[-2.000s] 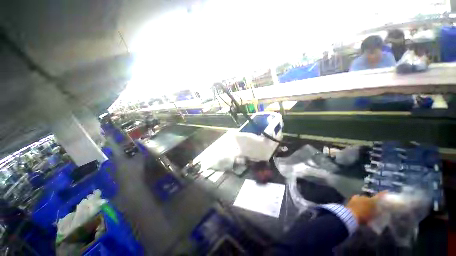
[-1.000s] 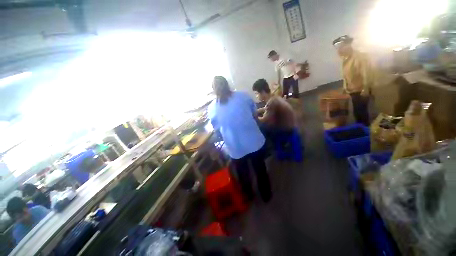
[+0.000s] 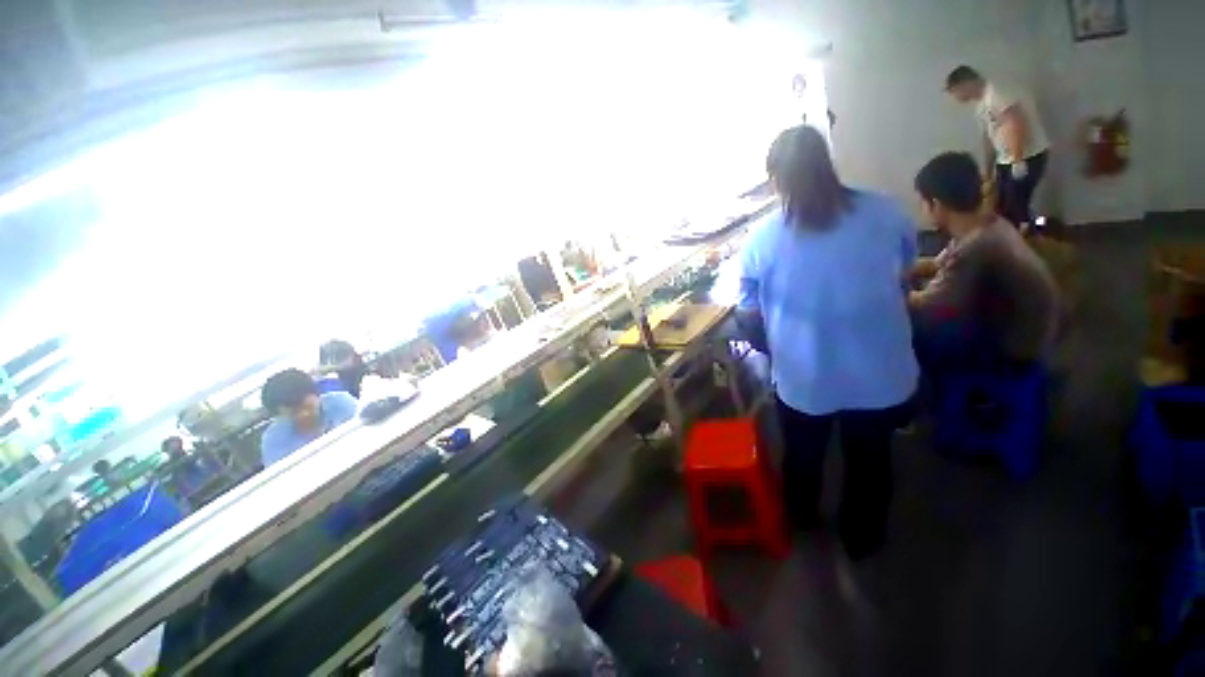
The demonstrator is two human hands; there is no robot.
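Neither of my hands shows in the current head view. Nearest in front of me, rows of blue-grey moulded parts (image 3: 509, 569) lie on the dark worktable (image 3: 667, 637) at the bottom of the picture. A crumpled clear poly bag (image 3: 545, 632) lies over the near side of the parts and is cut off by the bottom edge. Whether a hand is under or behind the bag cannot be told.
A dark green conveyor (image 3: 397, 556) runs diagonally, with a long pale shelf (image 3: 264, 509) above it. Red stools (image 3: 735, 483) stand beyond the table. A person in a blue shirt (image 3: 835, 298) stands there; another sits on a blue stool (image 3: 991, 413). Blue crates (image 3: 1173, 443) stand at right.
The view has swung right from the worktable to the aisle, then partly back left. My hand, seen at the clear bag two seconds ago, is out of view. The rows of parts show more fully again.
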